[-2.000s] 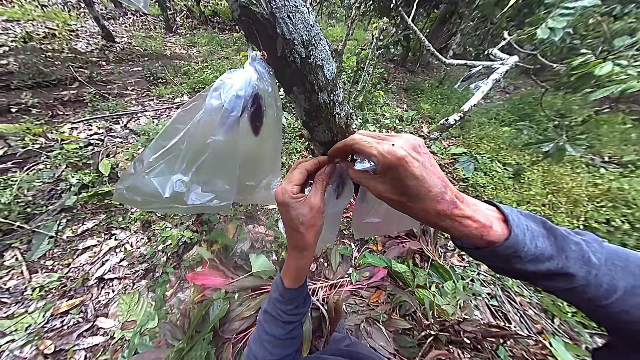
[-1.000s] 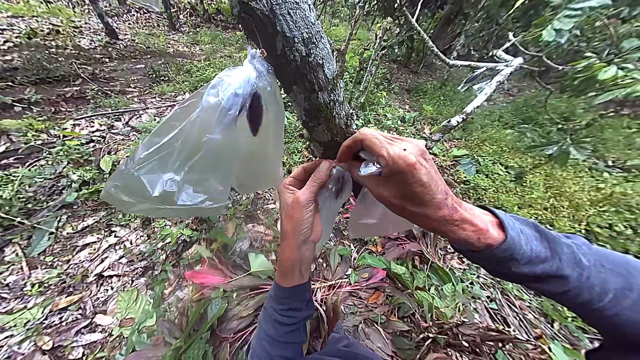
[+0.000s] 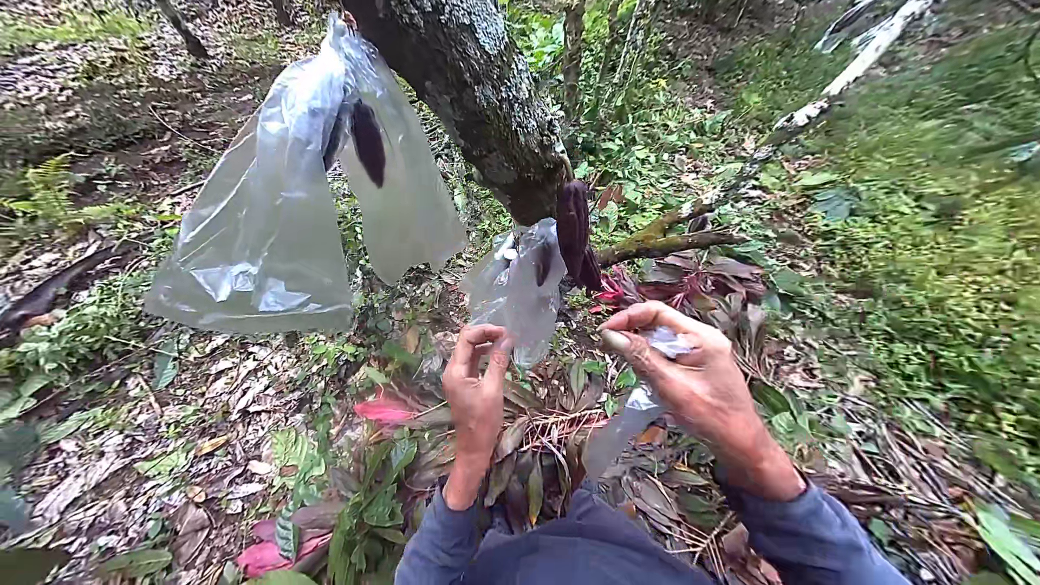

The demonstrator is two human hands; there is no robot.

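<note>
My right hand [image 3: 691, 366] holds a crumpled clear plastic bag [image 3: 626, 431], which hangs below the palm. Thumb and fingers of my left hand [image 3: 479, 374] are pinched near each other; whether something thin is between them cannot be told. Just above that hand, a small plastic bag [image 3: 520, 296] hangs by the trunk with a dark pod inside. Beside it are uncovered dark purple cacao pods [image 3: 574, 227], hanging from the tree trunk [image 3: 487, 97]. Larger clear plastic bags [image 3: 260, 219] hang at the upper left around dark pods [image 3: 368, 145].
A mossy branch [image 3: 674, 244] extends right from near the trunk's lower end, with a pale lichen-covered branch [image 3: 853, 73] beyond. Leaf litter, green plants and reddish-leaved plants [image 3: 691, 284] cover the ground. A fern [image 3: 49, 195] grows at the left.
Both hands have come away from the small bag at the trunk and moved apart, lower in view. The dark pods beside it, earlier behind my right hand, now show.
</note>
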